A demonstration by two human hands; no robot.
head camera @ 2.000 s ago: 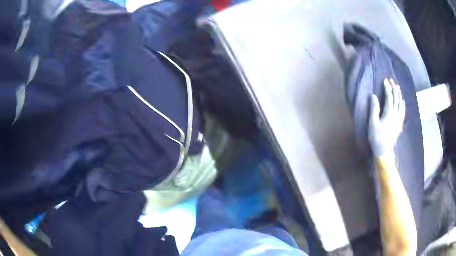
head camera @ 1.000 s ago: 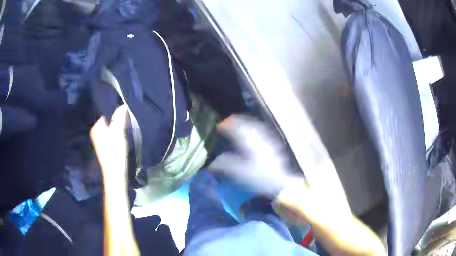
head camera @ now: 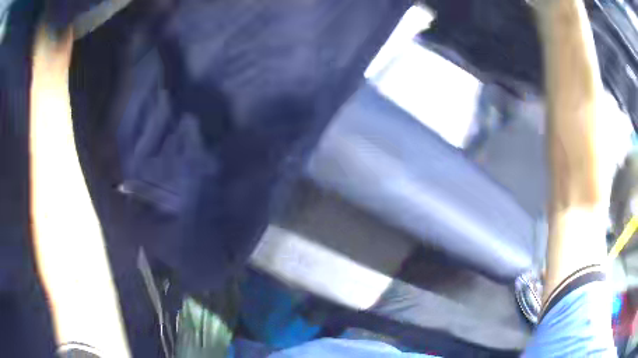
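A large navy garment (head camera: 280,63) spreads blurred across the upper middle, over part of the padded table. My left forearm reaches up the left side; the left hand (head camera: 57,12) is dark and cut off at the top edge, beside a pale grey strip of trim (head camera: 101,17). Whether it grips the cloth cannot be told. My right forearm reaches up the right side and leaves the top edge, so the right hand is out of the picture. The padded blue-grey arm (head camera: 420,178) lies slanting between the forearms, partly covered by the garment.
A pale patch (head camera: 322,269) marks the table's near edge, and a white surface (head camera: 434,91) lies behind the padded arm. Green cloth (head camera: 201,332) is at the bottom left. A yellow tube (head camera: 625,236) and a coiled cable (head camera: 529,296) are at the right. Dark cloth fills the left.
The view has swung toward the table. The navy garment, earlier in the pile at left, now lies partly over the table and padded arm. Both forearms have moved upward and far apart.
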